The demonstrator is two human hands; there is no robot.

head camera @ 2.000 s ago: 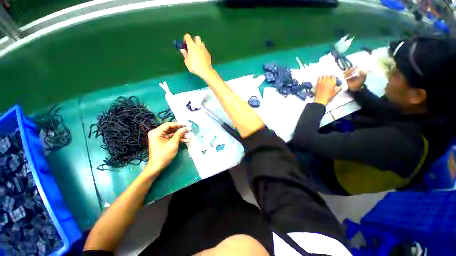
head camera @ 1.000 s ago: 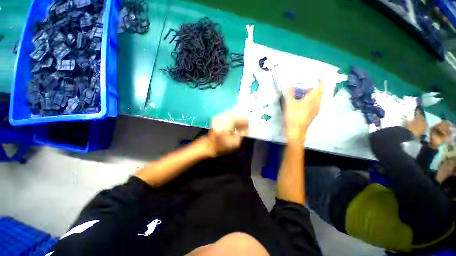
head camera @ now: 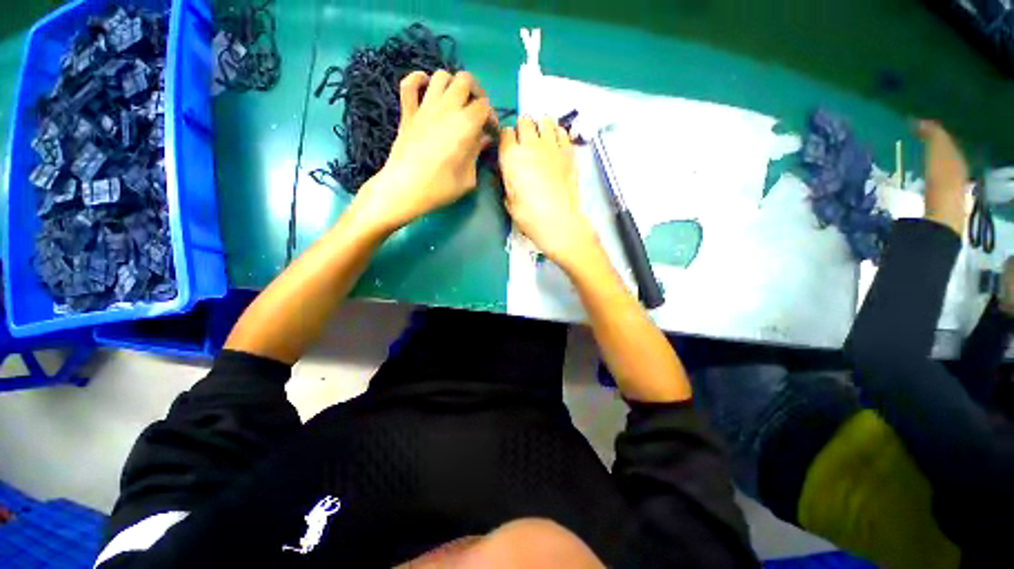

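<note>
My left hand (head camera: 445, 145) lies on the right part of the heap of thin black loops (head camera: 373, 100), its fingers bent; what it holds, if anything, is hidden. My right hand (head camera: 542, 183) is beside it at the left edge of the white sheet (head camera: 712, 156), fingers bent over; its fingertips and anything in them are hidden. A small black curved piece (head camera: 568, 119) lies just right of my right hand's fingertips. A small hammer (head camera: 632, 233) with a silver shaft and black grip lies on the sheet.
A blue bin (head camera: 198, 167) full of dark bodies (head camera: 102, 191) stands at left, with a small bunch of loops (head camera: 247, 50) beside it. Dark units (head camera: 842, 183) are piled at right. Another person's hand (head camera: 943, 167) and dark sleeve are at the far right.
Both hands have moved forward from the bench's front edge; my left is now at the heap, my right beside it. The hammer is now uncovered. The other person's arm is raised.
</note>
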